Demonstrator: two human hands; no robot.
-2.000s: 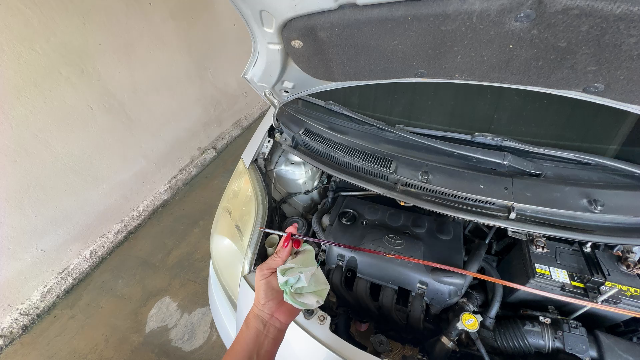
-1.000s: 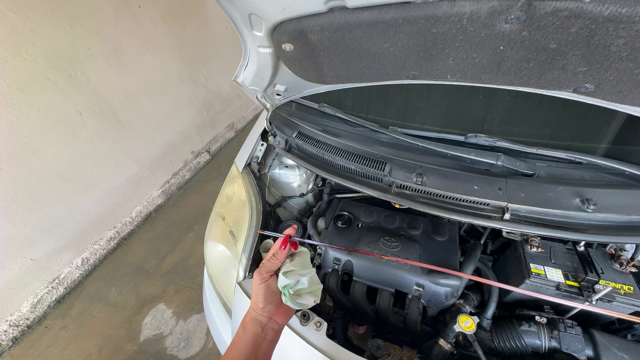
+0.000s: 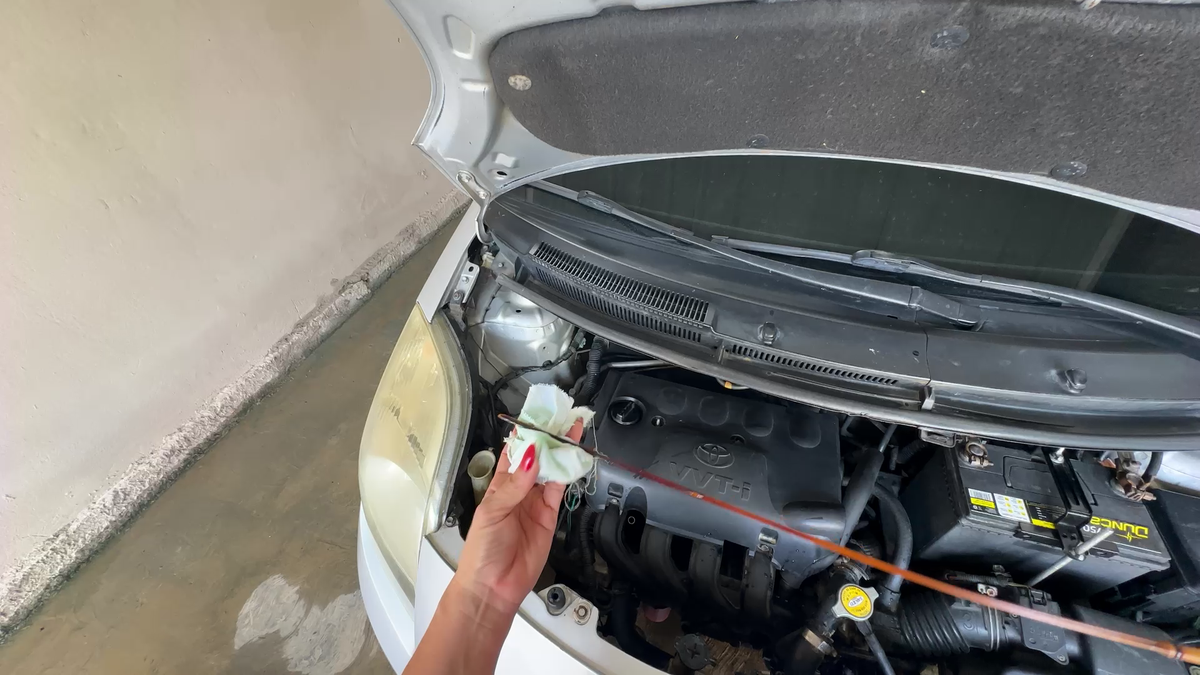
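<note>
My left hand (image 3: 521, 511) holds a crumpled pale green and white cloth (image 3: 546, 441) above the front corner of the engine bay. Across the cloth lies the dark tip of a long, thin oil dipstick (image 3: 769, 527); from there it runs down to the right, reddish-orange, and leaves the frame at the lower right edge. It passes over the black plastic engine cover (image 3: 717, 441). The dipstick's other end is out of frame, and my right hand does not show.
A raised hood (image 3: 825, 84) hangs over the windshield and wipers. Near my left hand is a clouded headlight (image 3: 412, 450). The battery (image 3: 1041, 516) and radiator cap (image 3: 856, 601) are at the right. A wall (image 3: 187, 234) stands left of the car.
The cloth, which hung below the dipstick beneath my left fingers, is now up against the dipstick near its tip. My left hand has shifted its grip around the cloth.
</note>
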